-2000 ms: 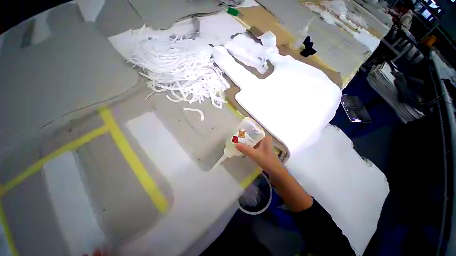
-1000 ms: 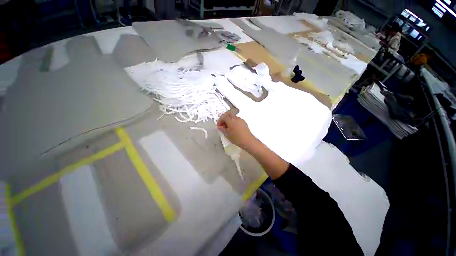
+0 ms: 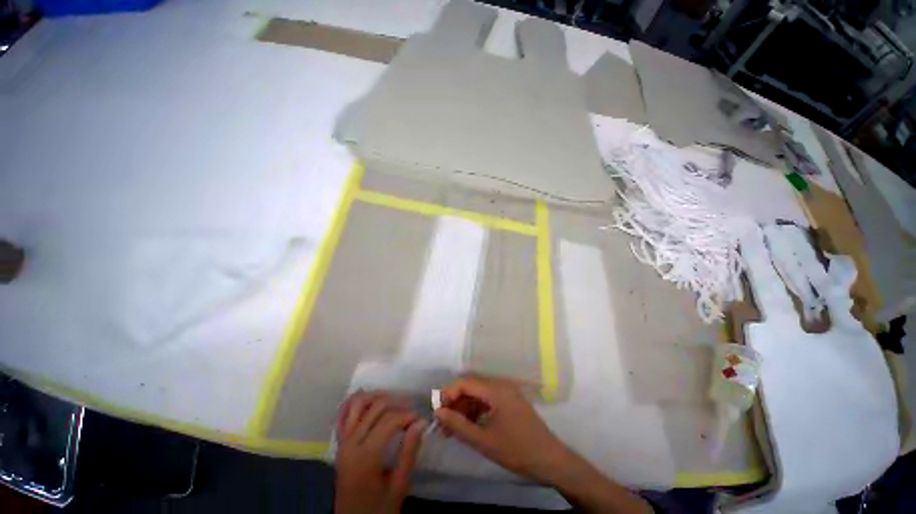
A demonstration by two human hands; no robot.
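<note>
The white fabric panel [image 3: 588,331] lies flat on the grey-beige template [image 3: 352,286], its two straps pointing away from me. My right hand [image 3: 482,412] is over the neck area, fingers closed on a short white cord strip [image 3: 436,400]. My left hand [image 3: 377,432] rests on the panel just to the left, fingers bent and its tips near the strip. Whether it grips anything cannot be told. The glue bottle [image 3: 736,373], with red marks, lies at the right, apart from both hands, its nozzle towards me.
Yellow tape [image 3: 301,321] frames the template. A tangled pile of white cords [image 3: 678,216] lies right of centre. A stack of grey-beige panels [image 3: 472,110] lies beyond. A stack of white panels [image 3: 824,392] is at the right. A brown block [image 3: 10,260] is at the far left.
The view has swung left. My right hand has left the bottle and cord pile and come back to the panel with a white strip. My left hand has come into view on the panel.
</note>
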